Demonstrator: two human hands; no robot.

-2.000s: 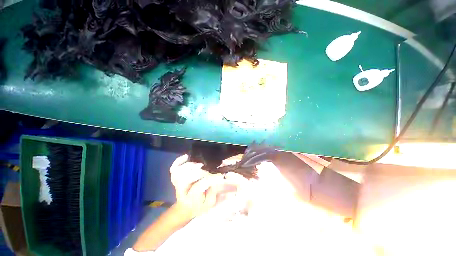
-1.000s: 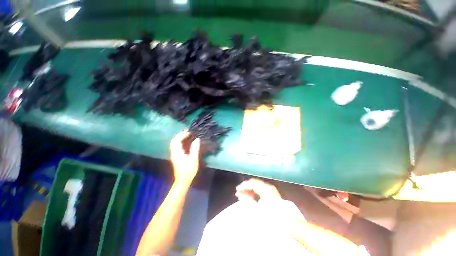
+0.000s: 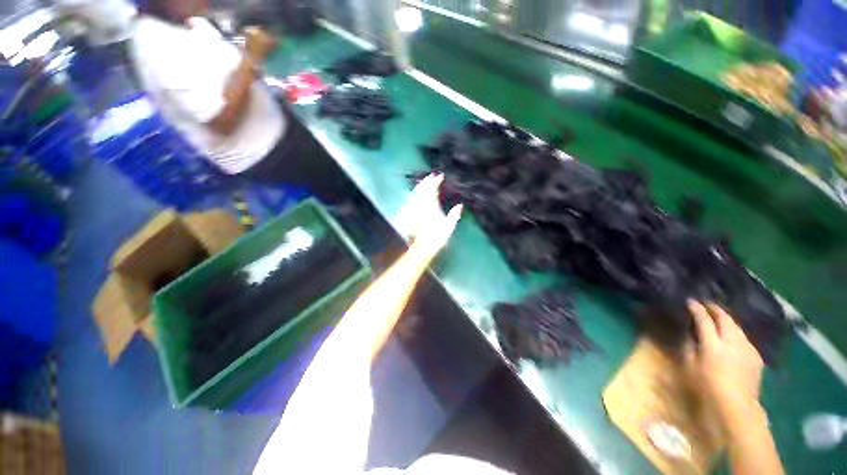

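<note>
The main heap of black leafy pieces (image 3: 594, 218) lies along the green bench. My left hand (image 3: 429, 221) reaches out to the heap's left end, thumb and fingers apart, with dark material between them; no held piece can be made out. My right hand (image 3: 729, 362) is over the cardboard work pad (image 3: 641, 399), its fingertips at the heap's near right edge; blur hides whether they grip a piece. A small black bunch (image 3: 543, 327) lies near the bench edge, left of the pad. A white ring (image 3: 669, 440) lies on the pad.
A green plastic crate (image 3: 265, 341) of black pieces with a white label stands left of the bench, beside an open brown carton (image 3: 167, 246). A person in white (image 3: 209, 88) is at the far left. A blurred white shape (image 3: 825, 430) lies at lower right.
The view has swung left along the bench. My left hand has left the small bunch and reached the heap's left end. My right hand has moved from near my body to over the pad.
</note>
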